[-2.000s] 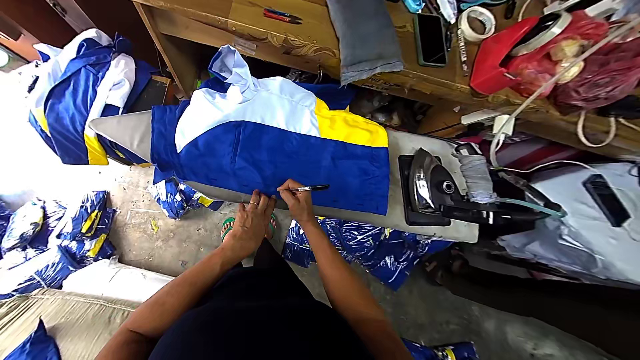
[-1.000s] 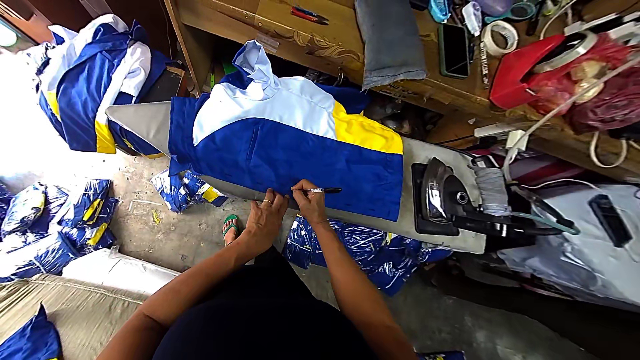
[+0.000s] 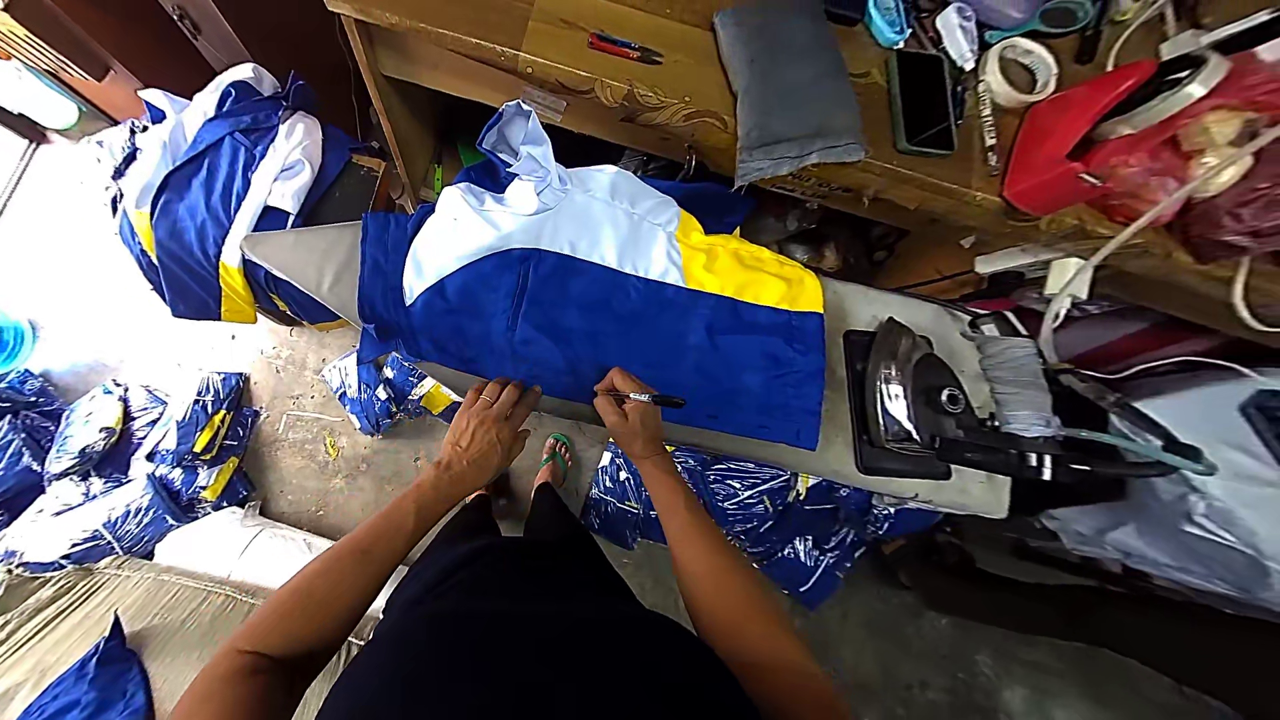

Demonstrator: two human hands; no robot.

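A blue, white and yellow garment (image 3: 620, 320) lies flat along an ironing board (image 3: 310, 262), its collar end raised towards the desk. My left hand (image 3: 488, 430), with a ring on one finger, rests palm down on the garment's near edge with nothing seen in its grasp. Just right of it, my right hand (image 3: 630, 412) holds a black and white pen (image 3: 648, 398), its tip end hidden at the fingers, low over the same edge. An electric iron (image 3: 900, 385) rests on a dark pad (image 3: 862, 440) at the board's right end.
The wooden desk (image 3: 450, 75) behind bears pens (image 3: 625, 48), a grey cloth pad (image 3: 790, 95), a phone (image 3: 922, 102) and tape (image 3: 1018, 72). More garments (image 3: 215, 190) are heaped at the left. Plastic-wrapped blue packs (image 3: 730, 510) lie below the board and on the floor.
Both hands stay at the garment's near edge, the pen still in my right hand. Garment and iron have not plainly moved.
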